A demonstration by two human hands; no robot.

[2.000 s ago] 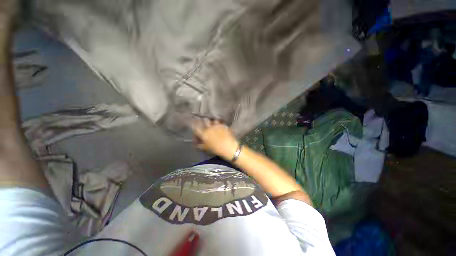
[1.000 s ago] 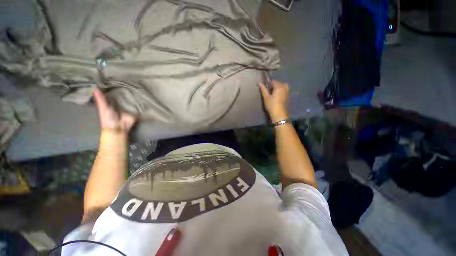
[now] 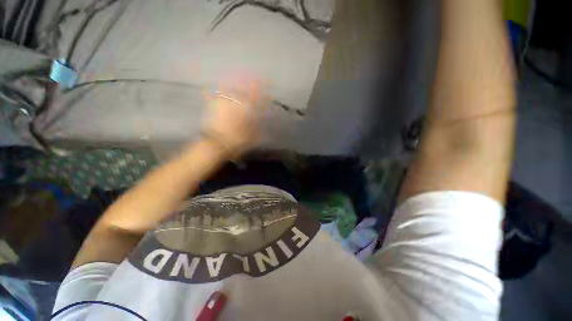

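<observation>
A grey-beige garment lies spread on the blue-grey table cover, with its right edge near the middle of the view. A dark seam runs across its lower part, and a small pale blue tag sits on its left part. My left hand is over the garment's lower edge, badly blurred; its fingers and any grip cannot be made out. My right arm reaches up and out of the picture at the top right, so my right hand is not in view.
A green patterned surface shows below the table's left front edge. Dark cloth lies at the lower left and lower right. Green and pale cloth shows just beyond my shirt.
My left hand has moved right, to the garment's middle. My right hand has left the garment's right edge and gone up out of view. The view is closer, and the garment looks flatter.
</observation>
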